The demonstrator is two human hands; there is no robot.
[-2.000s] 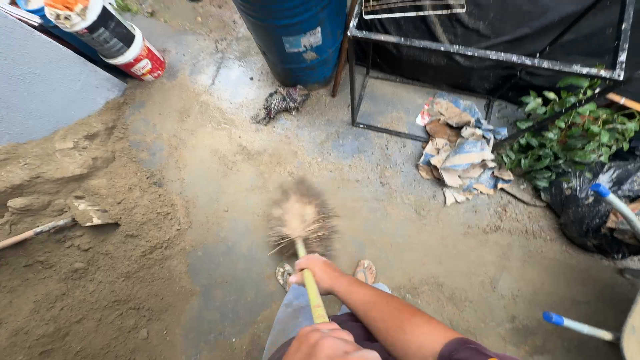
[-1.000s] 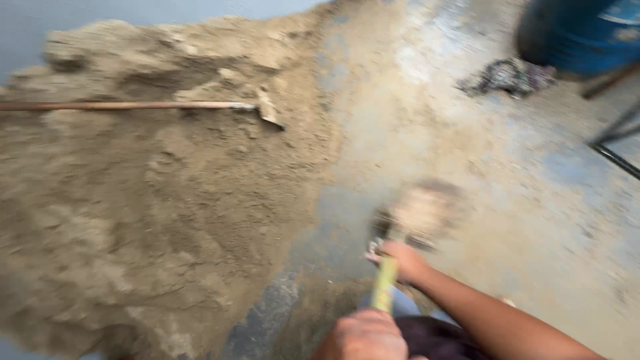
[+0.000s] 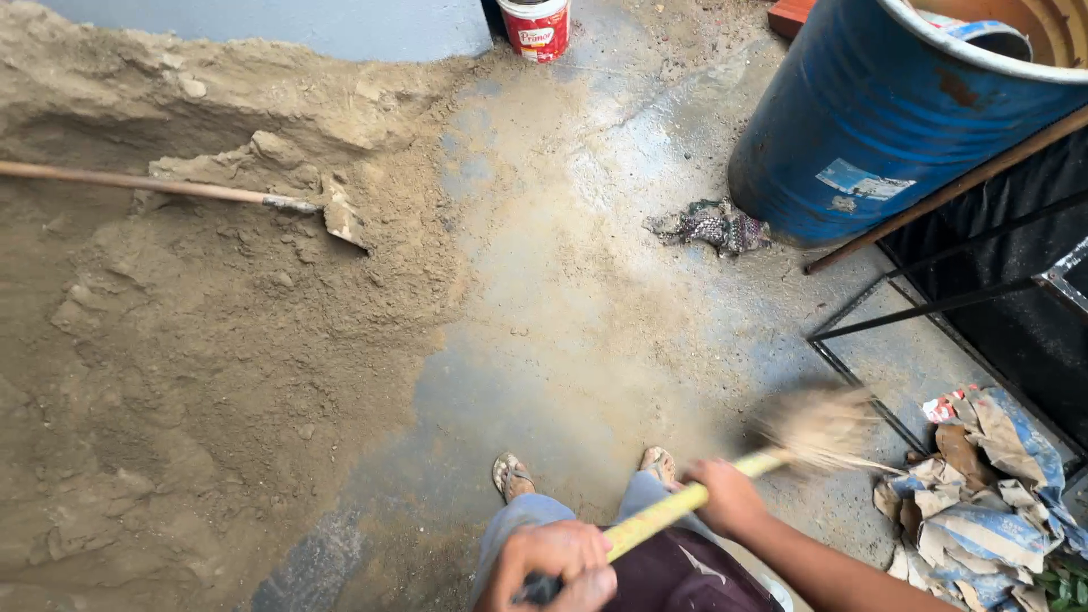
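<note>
A broom with a yellow handle slants up to the right across my body. Around the handle's upper end, close to its dark tip, my left hand is closed. Farther down the handle, nearer the bristles, my right hand grips it. The straw bristles are blurred and spread over the floor at the right, beside the leg of a black metal frame. Dusty sand thinly covers the grey floor ahead of my feet, which are in sandals.
A large sand heap fills the left, with a wooden-handled hoe lying on it. A blue drum stands upper right, a crumpled cloth at its base. Torn paper sacks lie by the metal frame. A red-and-white bucket stands at the top.
The broom's bristles have swung out to the right, toward the metal frame and torn sacks. Both hands remain on the handle. The view has swung left and then partly back.
</note>
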